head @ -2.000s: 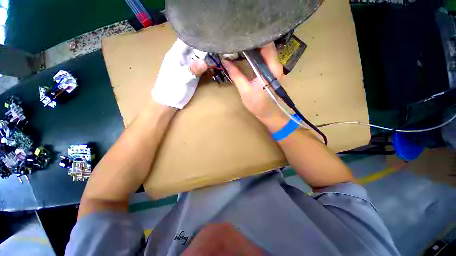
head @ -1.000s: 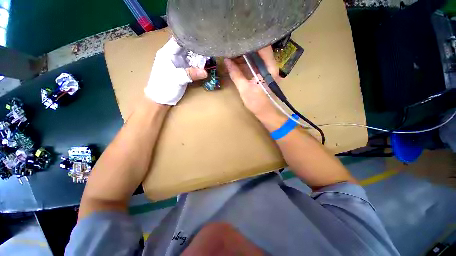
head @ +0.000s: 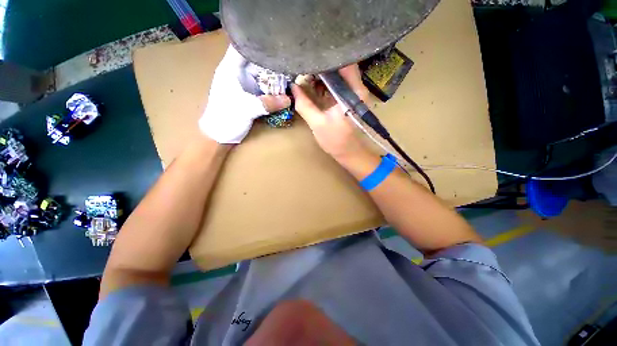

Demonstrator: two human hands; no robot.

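Note:
My left hand (head: pixel 233 101), in a white glove with bare fingertips, holds a circuit board assembly (head: pixel 272 84) over the cardboard sheet (head: pixel 298 196). The assembly's white-silver part faces up and its green-blue board shows below my thumb. My bare right hand (head: pixel 331 115), with a blue wrist band (head: pixel 379 172), grips the soldering iron (head: pixel 350 98) just right of the assembly. A thin whitish feed tube (head: pixel 460 167) runs along the iron and off to the right. The grey extraction hood (head: pixel 325 30) hides the iron's tip and part of my fingers.
A tip cleaner (head: pixel 387 73) with yellow-gold filling stands at the cardboard's top right. Piled assemblies (head: pixel 20 189) lie on the dark bench at far left, with two separate ones (head: pixel 74 118) nearer the cardboard. A black box (head: pixel 558 74) stands at right.
The assembly has been turned in my left hand, so its white-silver part now shows. My right hand and the iron have moved slightly left, closer to it.

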